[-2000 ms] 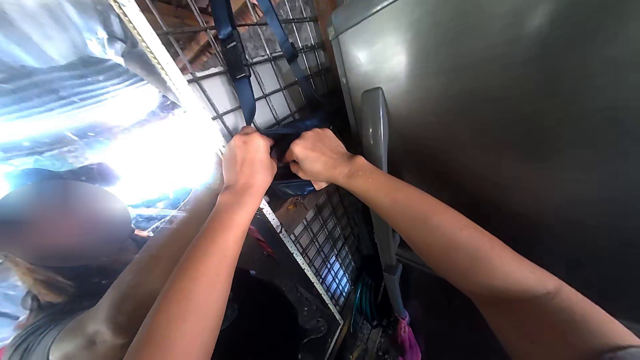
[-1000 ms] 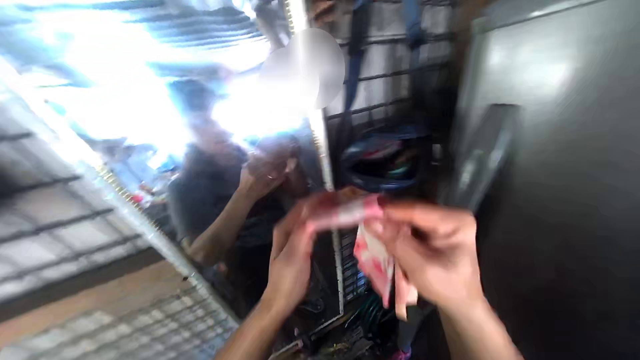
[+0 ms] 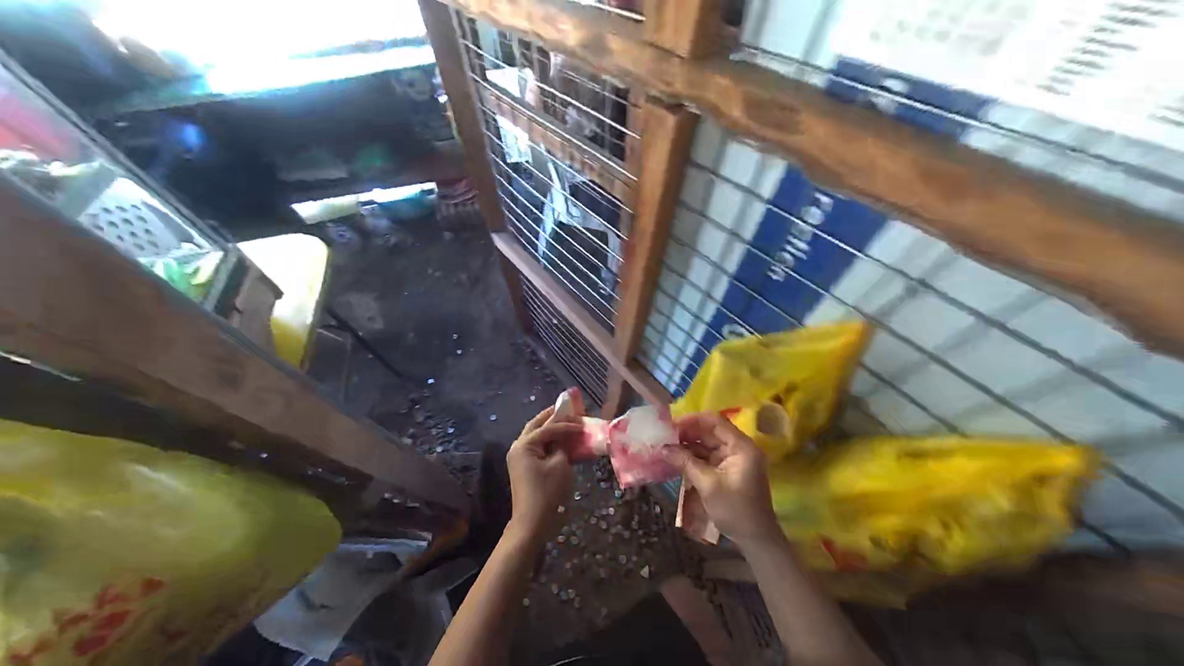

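Note:
My left hand (image 3: 541, 467) pinches one end of a crumpled pink and white paper piece (image 3: 645, 444), which looks like a folded banknote. The fingers of my right hand (image 3: 726, 472) grip its other side. A small whitish end of it sticks up above the left fingertips. Below the right fingers hangs a second pale pinkish strip (image 3: 694, 511), also held in that hand. Both hands are close together in front of me, over the dark ground.
Yellow plastic bags (image 3: 925, 504) lie against the wire mesh on the right. Wooden posts and beams (image 3: 652, 231) frame the mesh. At the left stand a wooden beam (image 3: 231, 370), a large yellow bag (image 3: 157, 518) and a yellow-topped stool (image 3: 301, 287). Pebbly litter dots the ground (image 3: 592, 555).
Both hands have left the dark blue strapped bag that they were at two seconds ago and now hold the pink paper. The view has swung away from the mirror and the grey metal door.

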